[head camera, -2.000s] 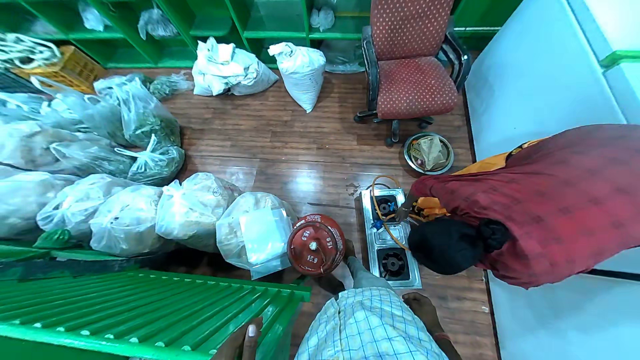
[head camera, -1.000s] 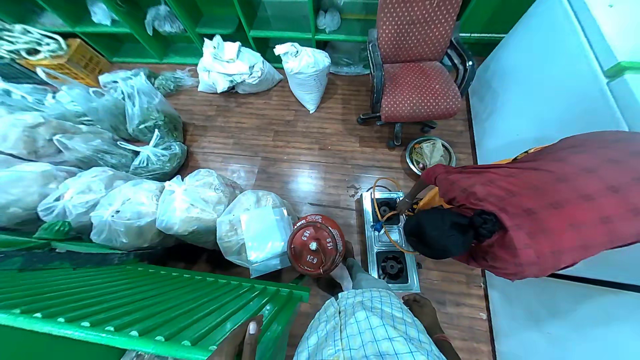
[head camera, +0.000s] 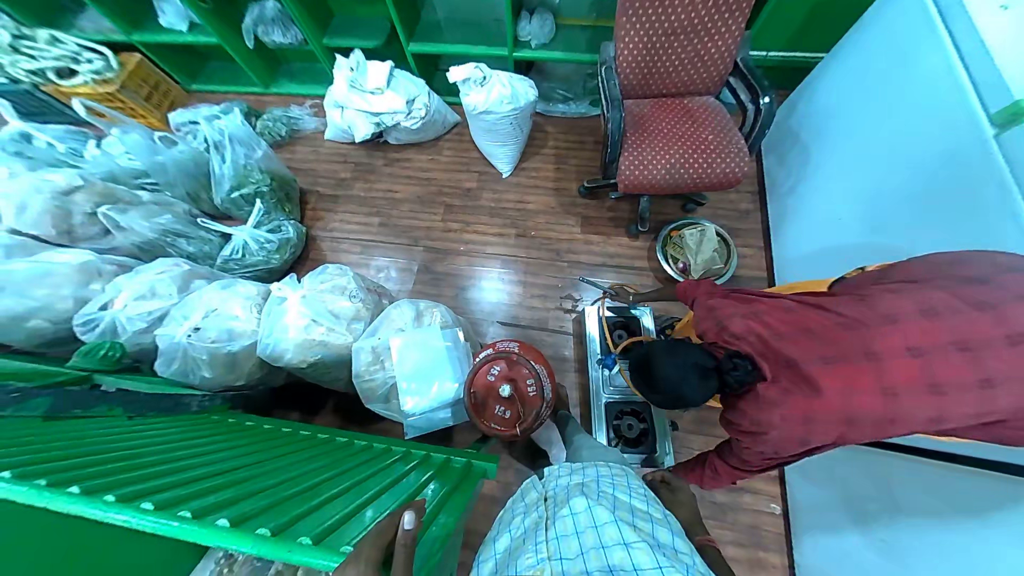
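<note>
My left hand (head camera: 388, 540) rests against the edge of a green ribbed metal rack (head camera: 320, 480), thumb and finger apart. Beside the lower corner of a two-burner gas stove (head camera: 596, 392) is my right hand (head camera: 668, 486); its fingers are bunched, and what they touch is unclear. A red gas cylinder (head camera: 510, 390) stands by my feet, left of the stove. An orange hose (head camera: 606, 328) loops over the stove, with a blue fitting (head camera: 610, 362) on it. A co-worker in a red checked shirt bends over the stove, one hand (head camera: 622, 294) on a thin dark tool (head camera: 596, 285).
Filled plastic bags (head camera: 320, 320) line the left side. White sacks (head camera: 500, 112) stand near green shelving (head camera: 456, 36). A red office chair (head camera: 684, 144) is beyond the stove, with a steel bowl (head camera: 730, 268) holding packets near it. Pale panels (head camera: 872, 176) edge the right side.
The co-worker's hand has moved from over the stove to its far end and now shows a thin tool. Their other forearm has come into view near my right hand. My left hand stays at the rack.
</note>
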